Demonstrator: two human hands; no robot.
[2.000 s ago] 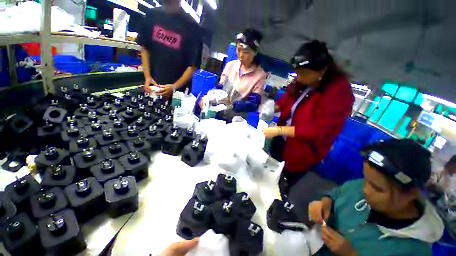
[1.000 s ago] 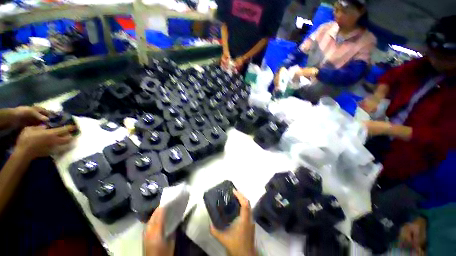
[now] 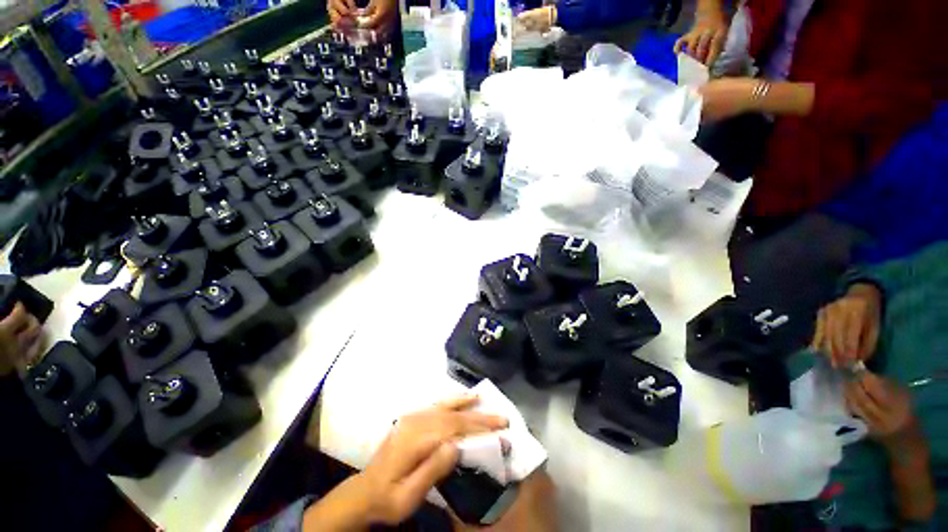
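My left hand [image 3: 411, 457] presses a folded white wiping cloth [image 3: 509, 442] onto the top of a black cube unit [image 3: 478, 496] at the bottom centre. My right hand [image 3: 536, 506] holds the unit from its right side, mostly hidden and cut off by the lower edge. The unit's prongs are not visible. Several black cube units [image 3: 567, 327] stand just beyond, prongs up. Many more units [image 3: 272, 249] stand in rows at the left, prongs up.
White packaging sleeves [image 3: 613, 145] are heaped mid-table. A translucent bottle with a yellowish band [image 3: 774, 452] lies at the right, near a teal-clothed person's hands [image 3: 863, 353]. Another unit [image 3: 719, 338] stands there. A person's hand [image 3: 19, 338] holds a black piece at the far left.
The view has turned. My hands, apart a second ago with the cloth in the left and a unit in the right, are now together, with the cloth on the unit. The bottle is now visible.
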